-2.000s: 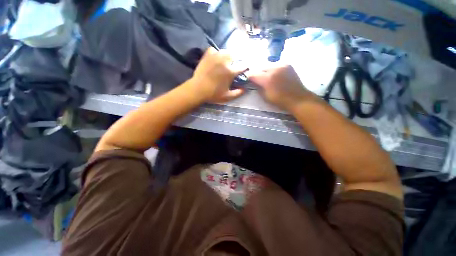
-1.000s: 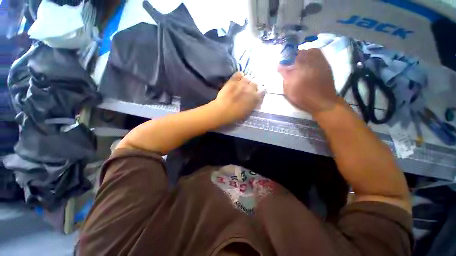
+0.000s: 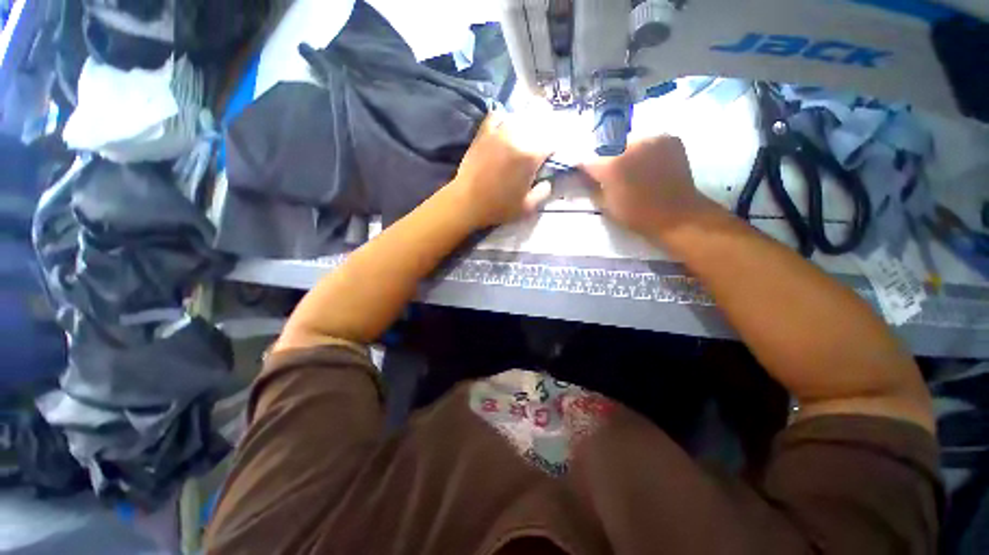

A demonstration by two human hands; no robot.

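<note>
A dark grey garment piece [image 3: 401,141] lies on the white machine table, spread left of the needle. My left hand [image 3: 504,173] pinches its right edge just in front of the presser foot [image 3: 564,98]. My right hand [image 3: 645,184] is close by on the right, slightly blurred, with its fingertips at a small dark edge of cloth between the hands. The bright machine light washes out the cloth under the needle. The white sewing machine head [image 3: 694,49] with blue "JACK" lettering spans the top.
Black shears [image 3: 805,195] lie right of my right hand. Pale blue-grey scraps [image 3: 884,152] lie behind them, and a white printed label [image 3: 895,287] near the front edge. A grey crumpled garment pile [image 3: 136,282] hangs at the left, with a white bundle [image 3: 121,106] on it. A ruler [image 3: 586,284] runs along the table edge.
My right hand has moved from beside the machine's needle area down and left, close to my left hand. My left hand has shifted slightly up. The garment lies spread flatter than two seconds ago.
</note>
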